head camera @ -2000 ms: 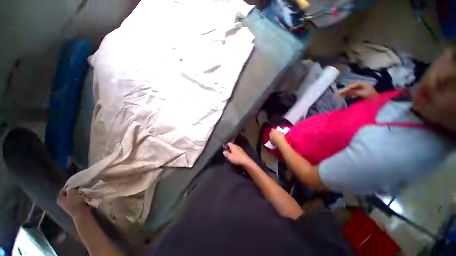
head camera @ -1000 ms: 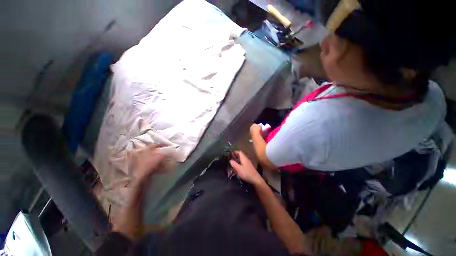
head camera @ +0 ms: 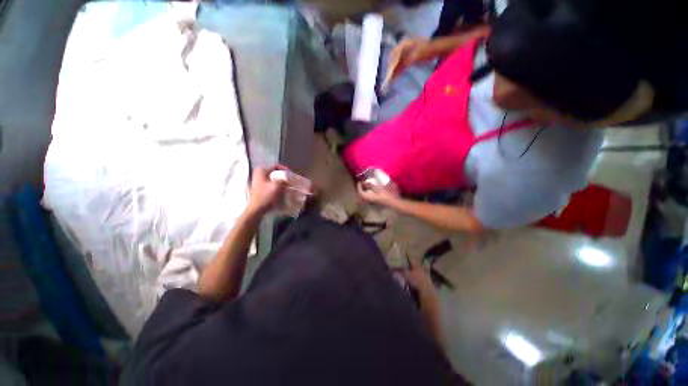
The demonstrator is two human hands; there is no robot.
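Note:
A large cream-white cloth (head camera: 151, 128) lies wrinkled on the grey-green padded table (head camera: 264, 68) at the left. My left hand (head camera: 264, 194) is just off the table's right edge and grips a small, pale, partly see-through piece (head camera: 296, 197). My right hand (head camera: 424, 285) is low and blurred, right of my dark clothing. A thin dark tip shows at its fingers, seemingly of a small dark cutting tool (head camera: 410, 262); its shape is unclear.
A person in a pink apron (head camera: 430, 128) stands close at the right, a small white piece (head camera: 377, 179) in one hand. A white roll (head camera: 367, 68) stands beyond. Dark scraps (head camera: 437, 260) lie on the floor; a red heap (head camera: 592, 209) is behind the person.
My left hand has left the large cloth and now holds a small pale piece at the table edge. My right hand is lower and farther right. The view has turned right.

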